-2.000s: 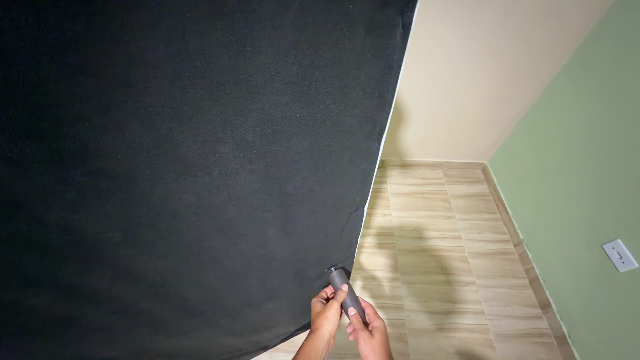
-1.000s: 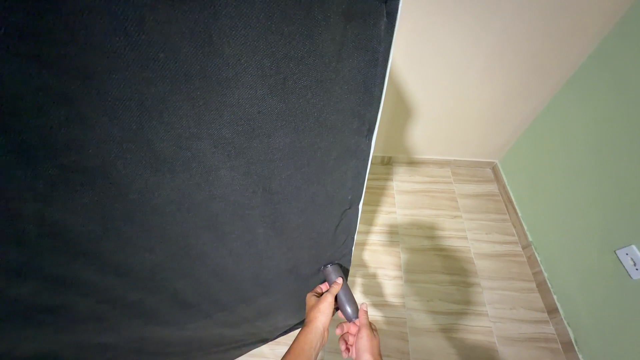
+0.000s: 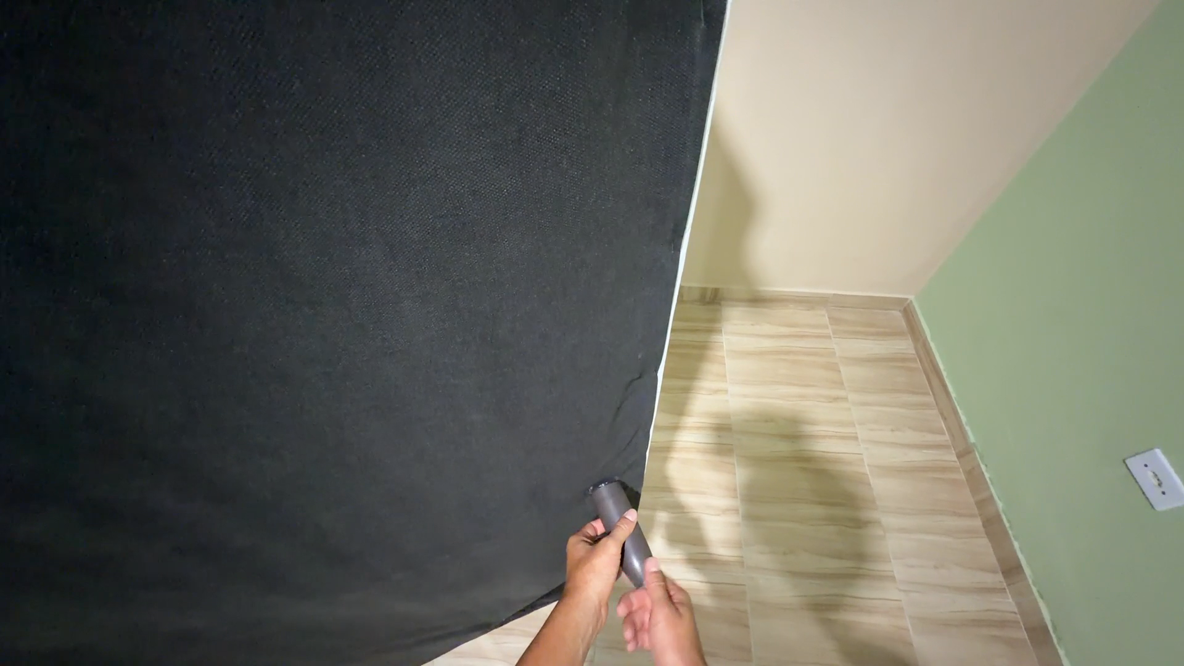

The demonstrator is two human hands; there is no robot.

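Note:
A dark grey cylindrical leg stands out from the lower right corner of a large upright panel covered in black fabric, with its far end against the cloth. My left hand is wrapped around the middle of the leg, thumb on top. At the leg's near, rounded end, my right hand touches it with the thumb and fingertips, the other fingers curled below. The fabric is wrinkled near the leg, and a thin white edge runs up the panel's right side.
Tiled floor with a wood-like pattern lies to the right, crossed by shadows. Beyond it are a beige wall and a green wall meeting in a corner. A white wall plate is on the green wall.
My right hand has shifted from a fuller hold to a fingertip touch at the leg's near end. My left hand stays around the leg.

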